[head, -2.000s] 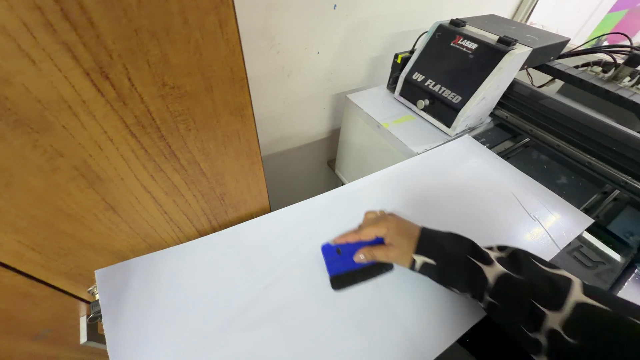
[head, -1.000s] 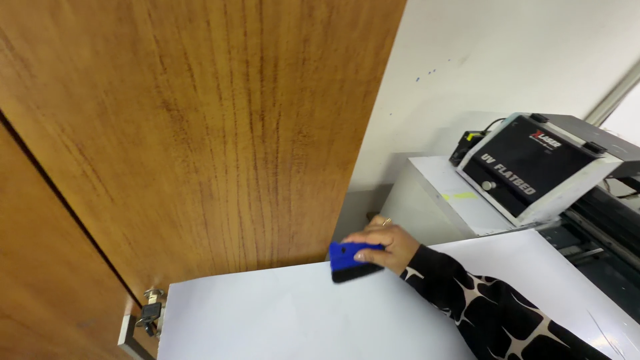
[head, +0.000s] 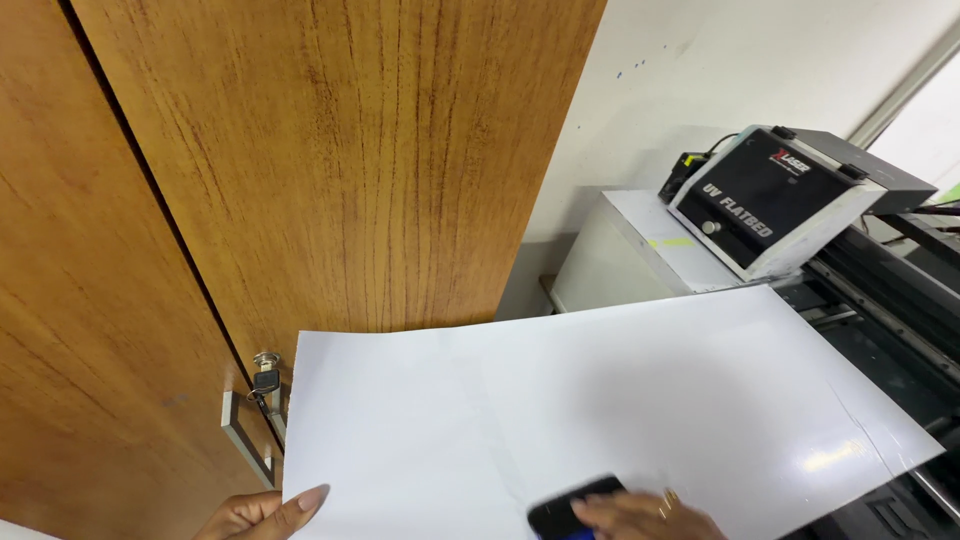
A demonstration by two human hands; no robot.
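Note:
A large glossy white sheet (head: 465,405) spans the lower part of the head view, its right part over the flatbed printer. At the bottom left, my left hand (head: 262,514) pinches the sheet's left edge, thumb on top. My right hand (head: 645,516), wearing a ring, is at the bottom edge of the view and blurred. It grips a blue squeegee with a black felt edge (head: 574,504), which lies on or just over the sheet. Faint creases run down the sheet's middle, and thin lines cross its right end.
A wooden cabinet (head: 337,165) with a metal handle (head: 244,442) and keys in its lock (head: 265,379) stands behind and left of the sheet. A UV flatbed printer's carriage (head: 765,202), a white box-like housing (head: 626,255) and dark rails (head: 892,322) are at the right.
The right hand has moved with the squeegee from the sheet's far edge toward the near side. The left hand has come into view, holding the sheet's left edge.

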